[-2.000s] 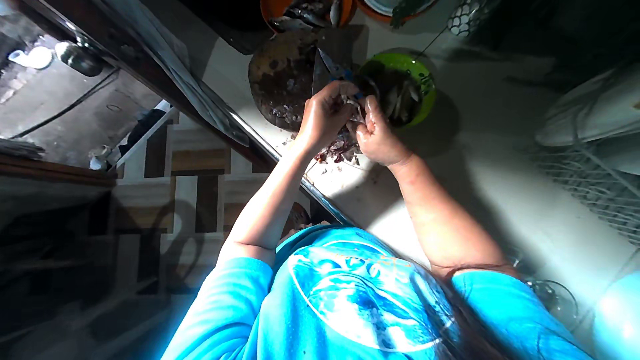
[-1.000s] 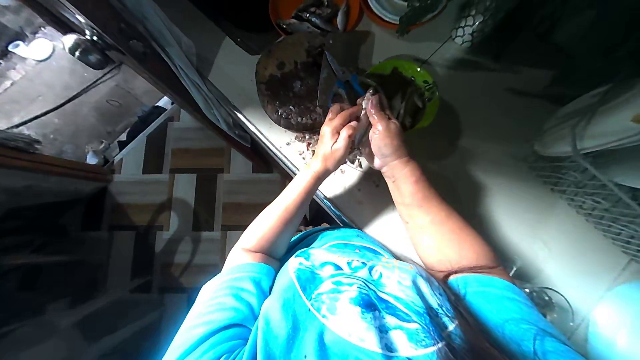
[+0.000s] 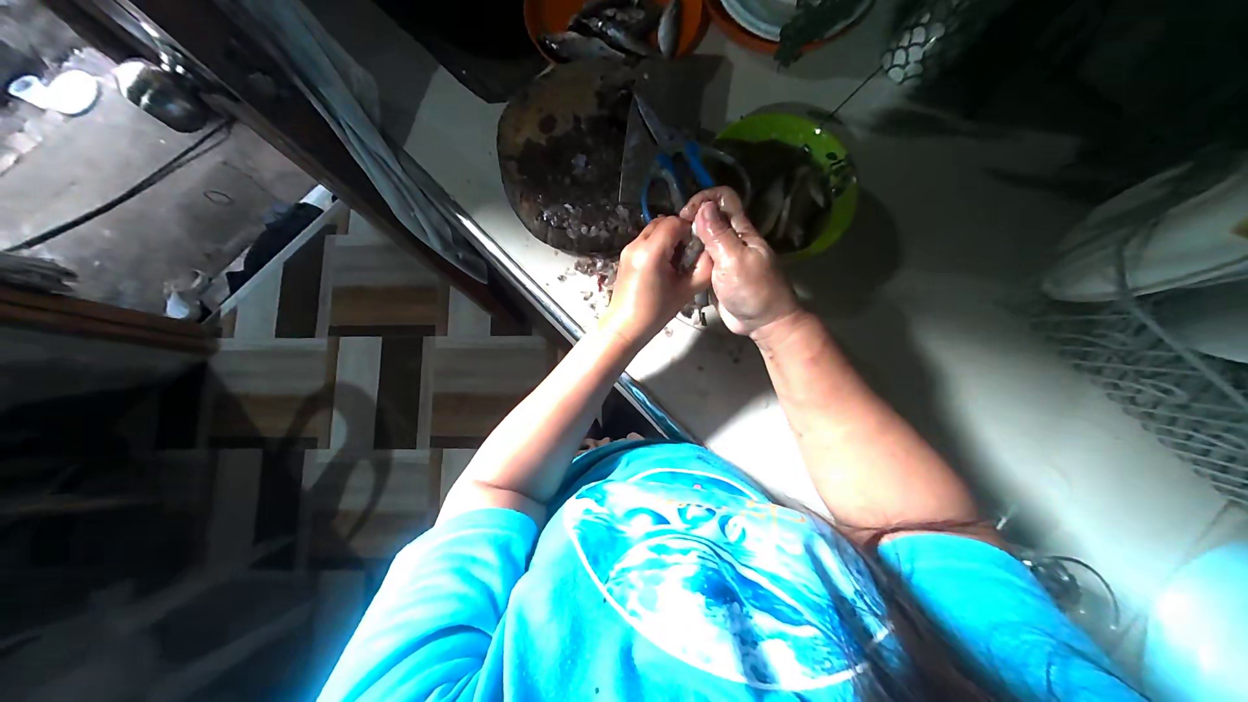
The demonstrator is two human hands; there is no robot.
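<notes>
My left hand [image 3: 651, 278] and my right hand [image 3: 746, 273] meet over the counter's near edge, with a small fish [image 3: 690, 252] gripped between their fingers and mostly hidden by them. Just beyond lie blue-handled scissors [image 3: 694, 166], beside the broad metal blade [image 3: 639, 156] of what looks like a cleaver. Both rest at the right side of a round wooden chopping board [image 3: 556, 166], wet and covered with scraps. To the right of the scissors, a green bowl [image 3: 846, 210] holds several fish.
An orange basin [image 3: 534, 24] of fish stands beyond the board, with a pale plate [image 3: 756, 18] in another orange container beside it. Scraps [image 3: 597, 273] lie near the metal counter edge [image 3: 517, 273]. A wire rack [image 3: 1150, 380] stands at the right; tiled floor [image 3: 380, 390] lies left.
Both hands have stayed together beyond my shirt while their fingers shifted around the fish. The fish showed more between them one second ago. The scissors, board and bowl keep their places.
</notes>
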